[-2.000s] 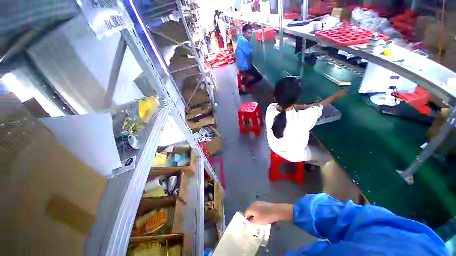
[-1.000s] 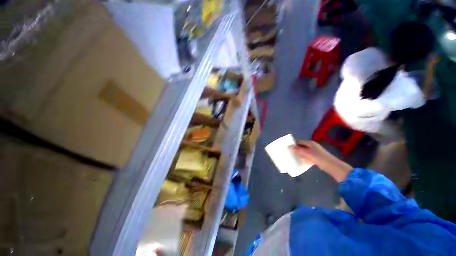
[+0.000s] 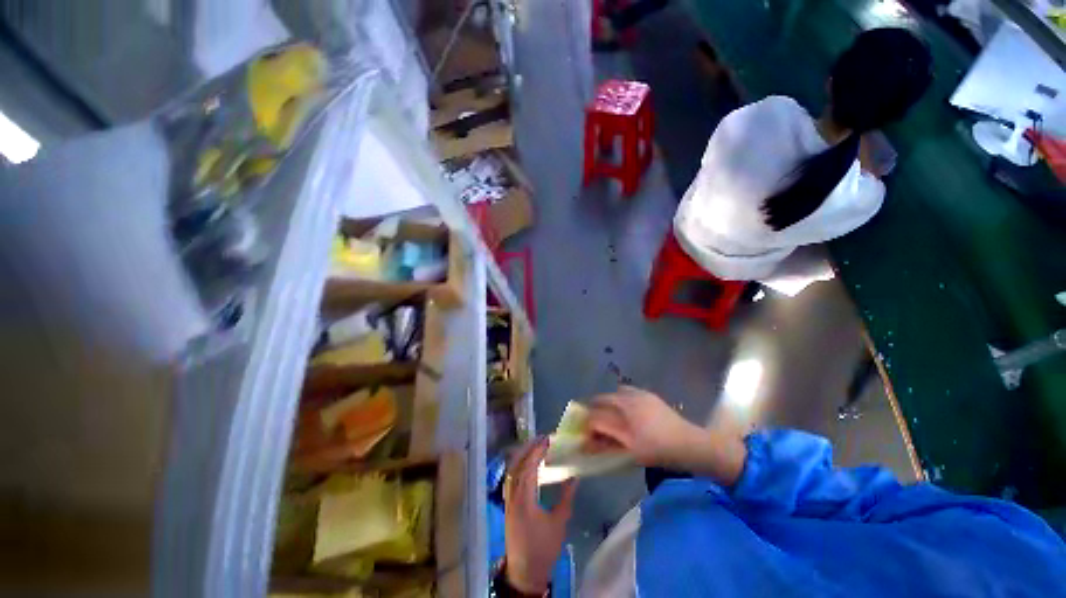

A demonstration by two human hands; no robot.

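Note:
A thin stack of cream label sheets (image 3: 573,453) is held over the aisle beside the rack, at the lower middle. My right hand (image 3: 637,430), in a blue sleeve, grips the stack from the right, its fingers over the sheets. My left hand (image 3: 535,523), with a dark band at the wrist, holds the stack's left end from below with the thumb and fingers. The stack looks bent or partly folded up. Any print on it is too blurred to tell.
At left a metal rack (image 3: 286,350) has cardboard bins with yellowish label stock (image 3: 362,520). A person in white (image 3: 777,187) sits on a red stool (image 3: 692,286) at the dark-green belt (image 3: 935,315). Another red stool (image 3: 620,123) stands in the aisle. A brown carton (image 3: 82,467) is at far left.
My left hand has come into view and taken hold of the sheets. My right hand has moved left and down with them. The view has shifted, and the seated person's arm is drawn in.

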